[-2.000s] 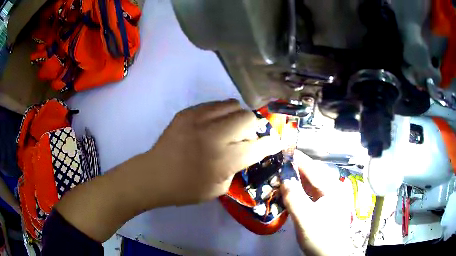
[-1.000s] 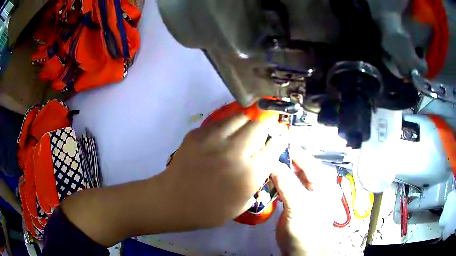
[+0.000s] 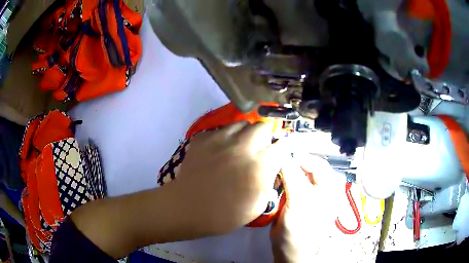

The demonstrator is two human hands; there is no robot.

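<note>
The orange pouch with navy-and-cream print (image 3: 216, 119) lies under the head of the sewing machine (image 3: 226, 51). Its orange edge and a strip of lattice print show to the left of my left hand, and a small orange part shows below between the hands. My left hand (image 3: 221, 177) lies over the pouch with its fingertips near the lit needle area, pressing it. My right hand (image 3: 301, 210) holds the pouch's near right edge and is washed out by the lamp. The needle and presser foot are hard to make out in the glare.
Stacked orange and lattice-print pieces (image 3: 51, 180) stand on the white table (image 3: 159, 92) at left. Loose orange pouches with navy straps (image 3: 97, 56) lie in a box at upper left. Scissors with red and yellow handles (image 3: 352, 213) lie right of my right hand.
The pouch has turned and shifted, so more orange and lattice print shows left of my left hand. Both hands have moved with it. The machine head appears further left in the view.
</note>
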